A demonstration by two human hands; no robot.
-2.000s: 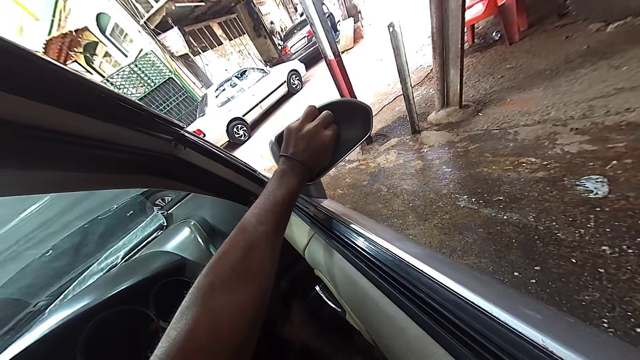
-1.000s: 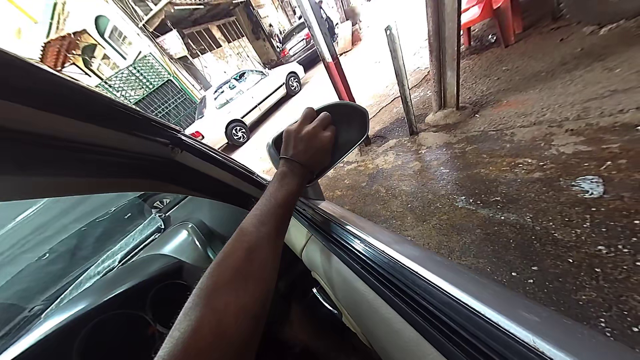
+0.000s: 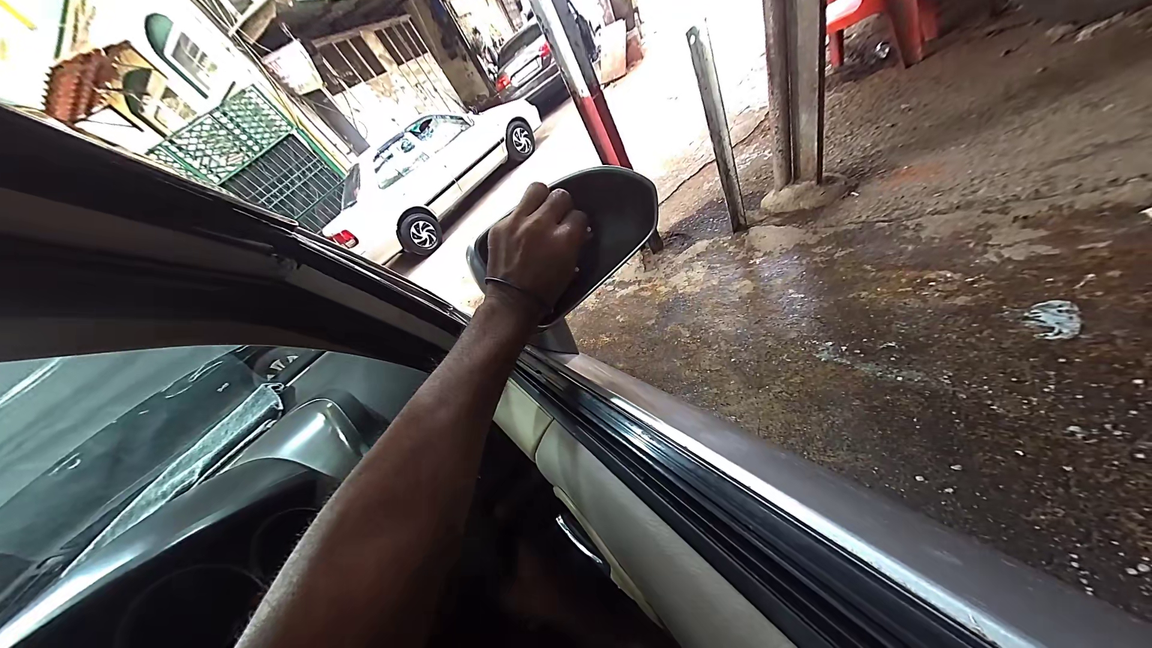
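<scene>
My right hand [image 3: 537,241] reaches out through the car's side window opening, with a thin dark band at the wrist. Its fingers are curled against the dark inner face of the side mirror [image 3: 621,211], at that mirror's left part. The fingertips are hidden, so whether they grip the mirror or hold something small cannot be told. Below the wrist runs the window sill of the car door [image 3: 666,450], with a light inner panel and black rubber strips. My left hand is out of view.
The dashboard [image 3: 297,432] and windshield lie at lower left, under the dark windshield pillar [image 3: 180,243]. Outside stand a white car [image 3: 450,162], a red and white pole [image 3: 589,103], a thin metal post [image 3: 717,135], a thicker post [image 3: 794,99] and a red plastic chair [image 3: 900,27] on wet ground.
</scene>
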